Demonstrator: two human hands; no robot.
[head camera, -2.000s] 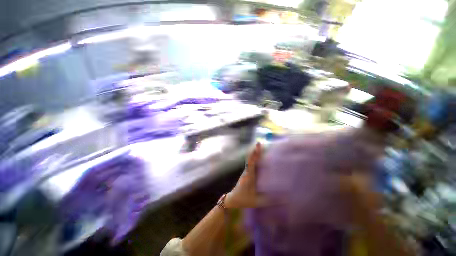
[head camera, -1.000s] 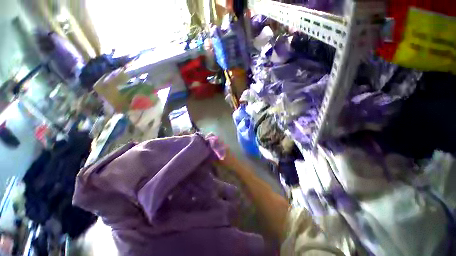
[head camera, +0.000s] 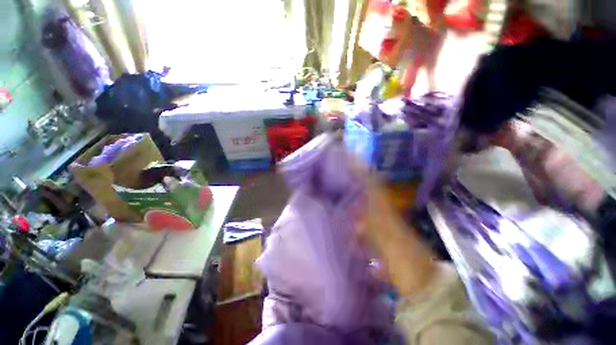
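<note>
A bundle of lilac cloth (head camera: 317, 249) hangs in front of me at the middle, its top raised and its lower part running off the bottom edge. My right hand (head camera: 361, 192) is blurred and is closed on the upper part of the cloth from its right side. My right forearm with a beige sleeve comes up from the lower right. My left hand does not show.
A person with dark hair leans in at the right, one arm over a table (head camera: 449, 229) with purple and white cloth. A watermelon-print box (head camera: 138, 202) stands on a white table (head camera: 175, 269) at left. Beyond are a red container (head camera: 290, 138) and blue crate (head camera: 395, 151).
The view has swung from the tables to the window side. The lilac cloth now hangs nearer the middle, raised by my right hand. My left hand has gone out of sight. The other person now shows.
</note>
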